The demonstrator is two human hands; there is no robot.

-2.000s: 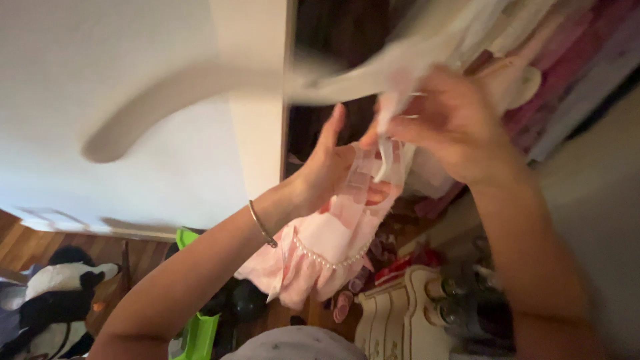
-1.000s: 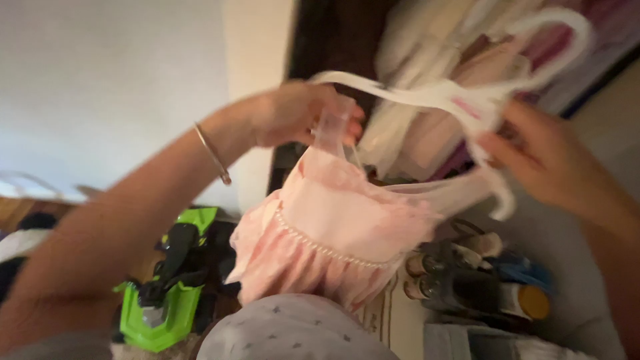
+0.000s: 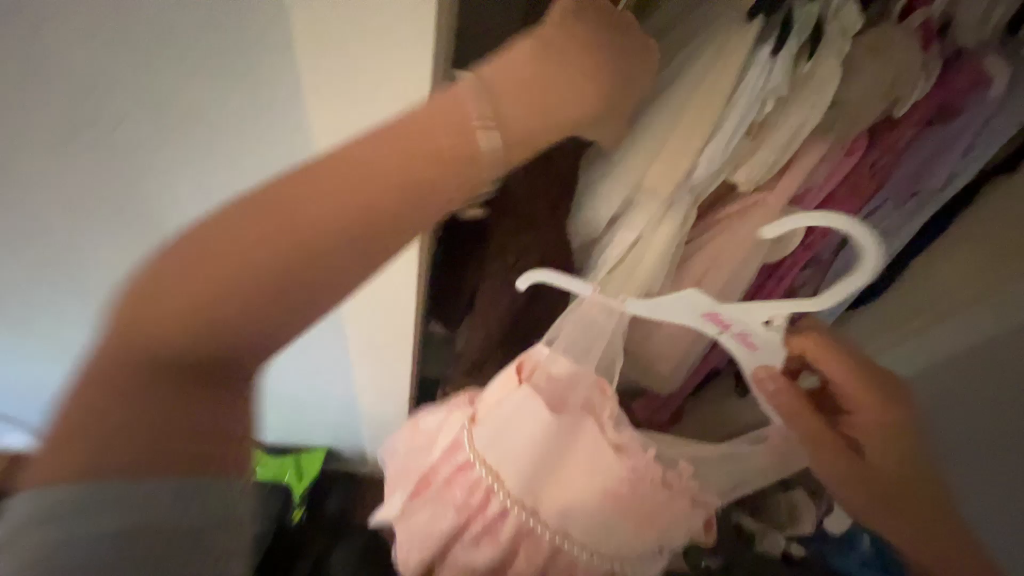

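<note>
My right hand (image 3: 848,408) grips a white plastic clothes hanger (image 3: 680,312) near its neck; the hanger bears pink writing. From it hangs a pink dress (image 3: 552,448) with sheer straps and a row of pearl-like beads at the waist. One strap lies over the hanger's left arm, the other runs to beside my right hand. My left hand (image 3: 600,72), blurred and cut by the top edge, is raised at the hanging clothes; its fingers are bent, and what they hold, if anything, is hidden. A bracelet circles that wrist.
Cream and white garments (image 3: 672,168) hang in the wardrobe, with pink and purple ones (image 3: 896,152) to their right. The pale wardrobe edge or door (image 3: 360,160) stands at left. A bright green object (image 3: 292,472) and other items lie low down.
My left hand has left the dress strap and moved up to the hanging clothes. My right hand still holds the hanger. The strap now lies over the hanger's left arm.
</note>
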